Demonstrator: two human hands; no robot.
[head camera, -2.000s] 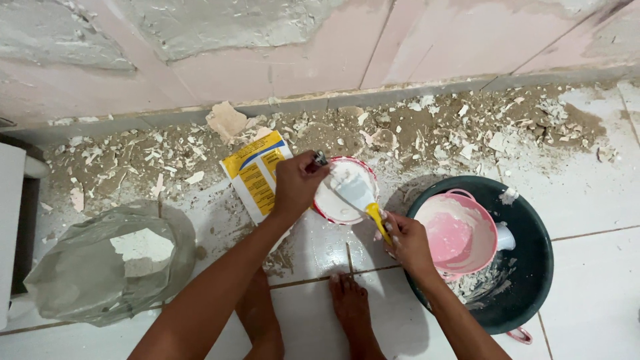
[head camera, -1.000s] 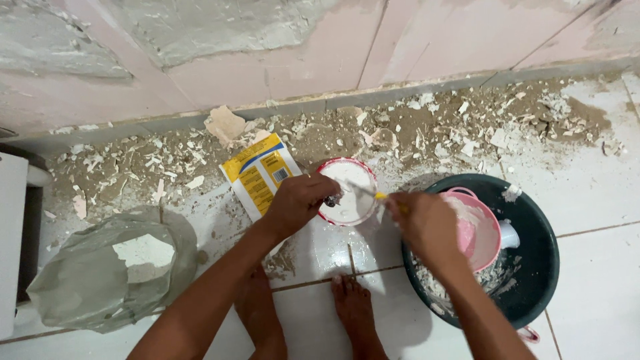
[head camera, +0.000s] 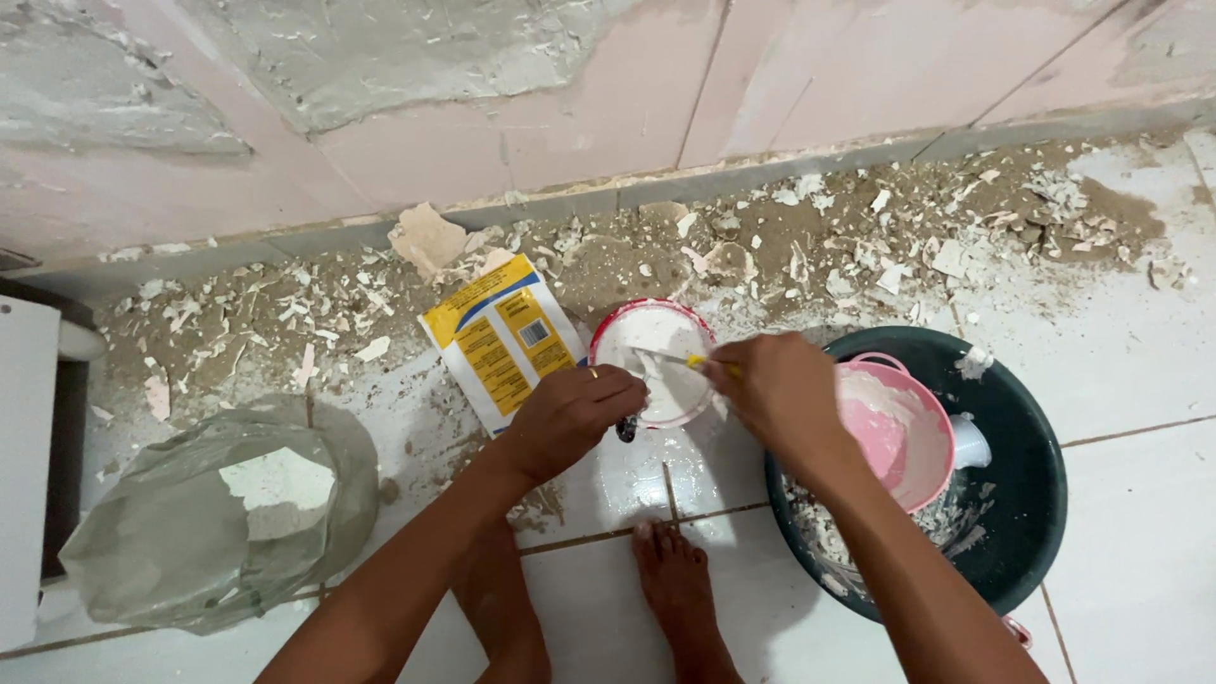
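A round tub of white paste (head camera: 655, 332) with a red rim stands on the tiled floor between my hands. My right hand (head camera: 779, 389) is closed on the yellow handle of a putty knife (head camera: 670, 357), whose blade lies over the paste. At the tub's near left edge, my left hand (head camera: 579, 408) is closed around a small tool with a dark handle end (head camera: 626, 428); the rest of it is hidden. A yellow and white printed packet (head camera: 508, 347) lies just left of the tub. My right forearm passes over a pink bucket (head camera: 898, 432) that sits inside a dark green basin (head camera: 1040, 475).
Plaster chips and brown dust (head camera: 608, 266) line the foot of the pink wall (head camera: 589, 142), which has rough grey patches. A greyish plastic bag (head camera: 190, 532) sits at the left near a white panel (head camera: 24, 456). My bare feet (head camera: 679, 579) are close below the tub.
Two seconds ago the putty knife's wide blade showed flat over the tub; now it is seen nearly edge-on. My right hand has turned and risen from beside the basin.
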